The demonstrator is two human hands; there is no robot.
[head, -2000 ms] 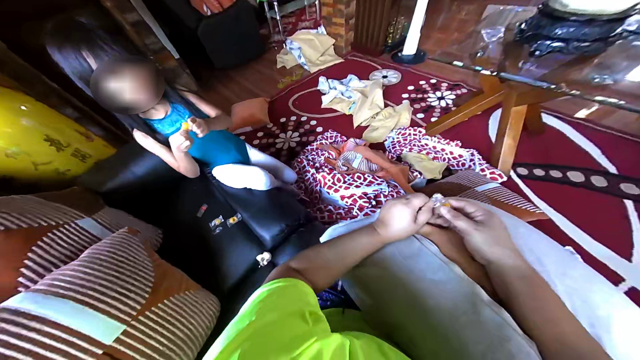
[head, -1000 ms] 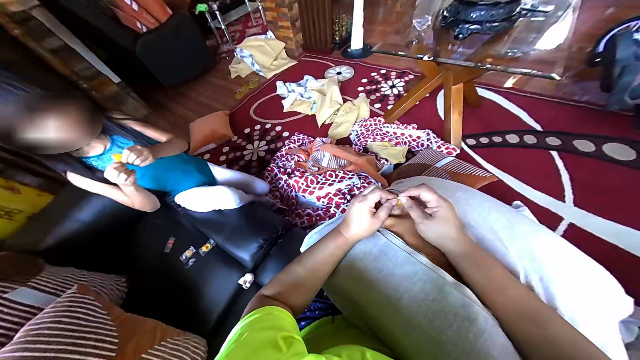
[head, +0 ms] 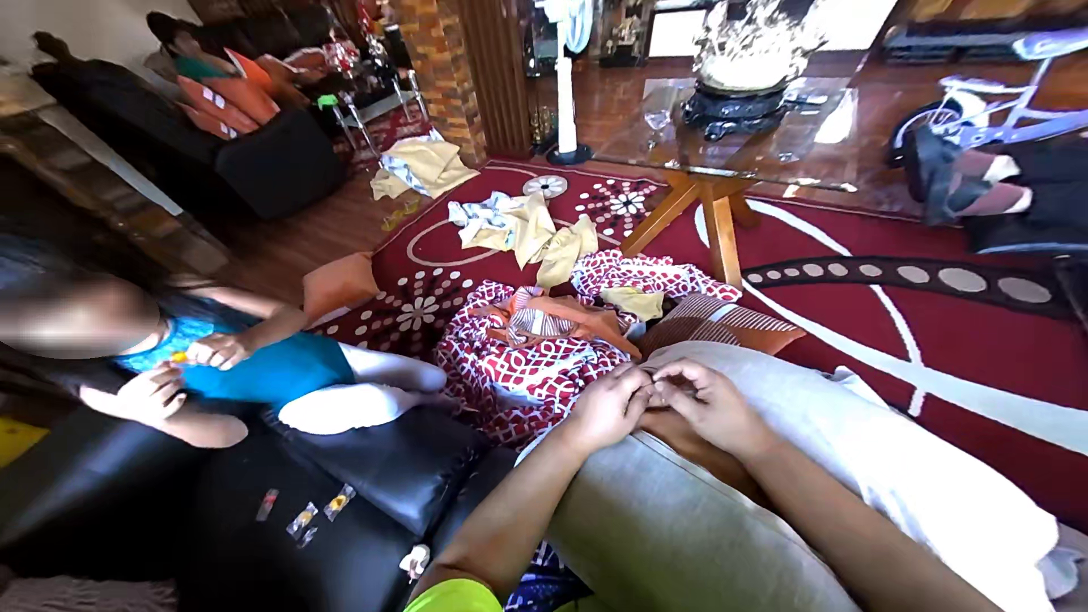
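My left hand [head: 608, 406] and my right hand [head: 710, 404] meet at the fingertips above the grey cushion [head: 663, 535] on my lap. Something small seems pinched between them; the fingers hide it, so I cannot tell what it is. On the black leather sofa seat, left of my left forearm, lie several small wrapped pieces: a red one [head: 267, 505], a yellow one in clear wrapping [head: 340, 502] and another beside it [head: 302, 520]. A crumpled white thing [head: 415, 561] lies near my left elbow.
At the left, a person in a blue top [head: 263, 365] sits holding a small yellow thing. Red-and-white patterned cloth [head: 510, 382], a striped cushion [head: 722, 323] and beige cloths [head: 531, 234] lie on the red carpet. A glass table [head: 637, 153] stands ahead, a bicycle [head: 994, 110] at the right.
The view has swung to the right and up, showing the bicycle and a far sofa. My hands stay together at the fingertips.
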